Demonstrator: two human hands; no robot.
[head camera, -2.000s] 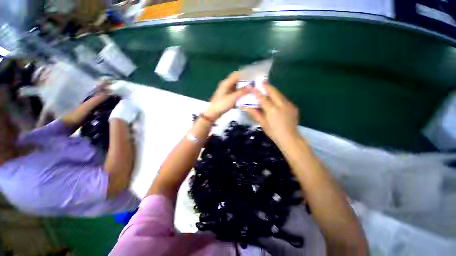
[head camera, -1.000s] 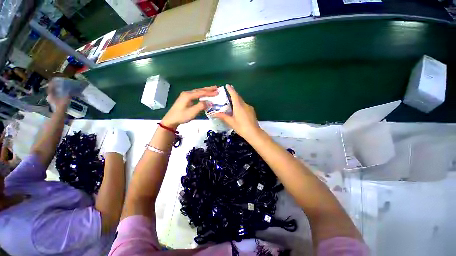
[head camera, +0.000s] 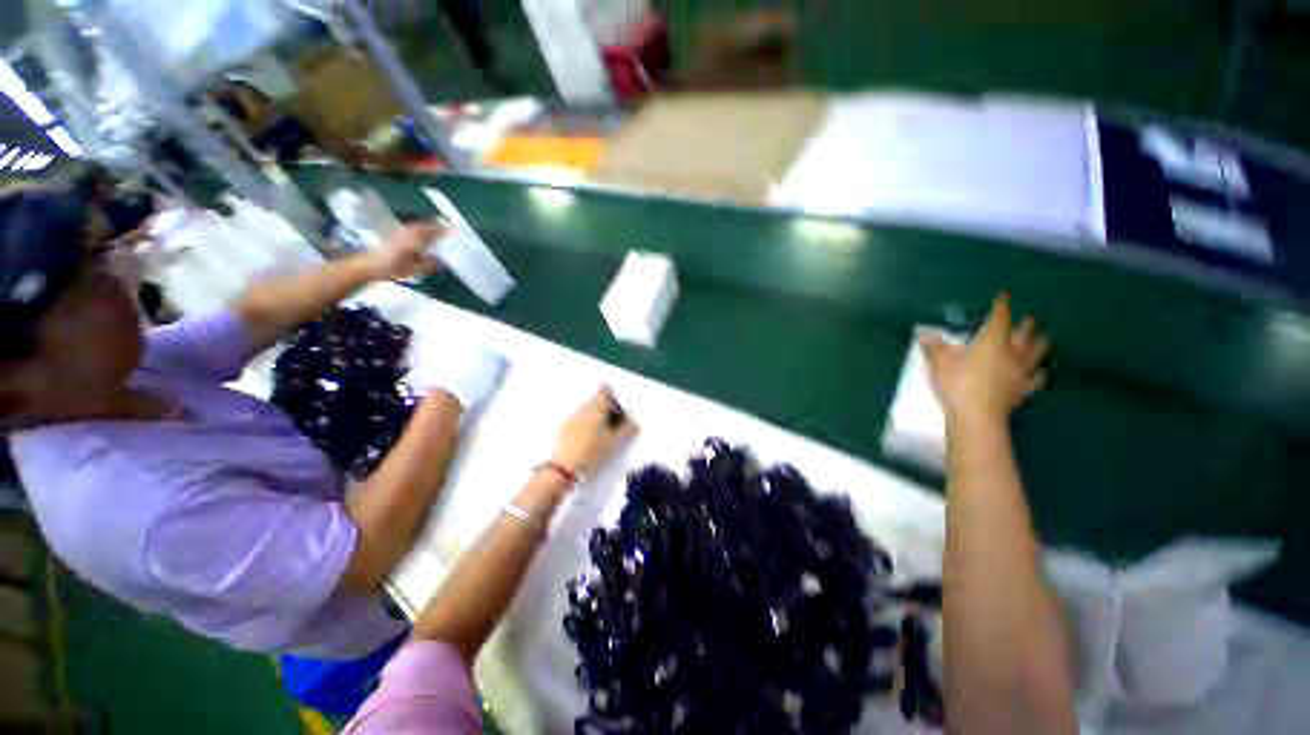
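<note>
A large heap of black cables (head camera: 733, 589) lies on the white bench in front of me. My left hand (head camera: 589, 434), bare, is closed left of the heap with a small black cable (head camera: 615, 414) showing at its fingers. My right hand (head camera: 991, 371), bare, is stretched over the green belt with fingers spread. A white carton (head camera: 914, 409) stands on the belt at its thumb side, partly hidden by the hand and wrist. The view is blurred.
Another white carton (head camera: 639, 297) stands on the green conveyor belt (head camera: 776, 345). An open white carton (head camera: 1171, 632) is at the lower right. A neighbouring person in a purple shirt (head camera: 187, 488) sits left, beside another black cable heap (head camera: 338, 381).
My hands were together around a small white item and are now apart. My left is at the bench, my right out over the belt beside a carton. The camera view has turned.
</note>
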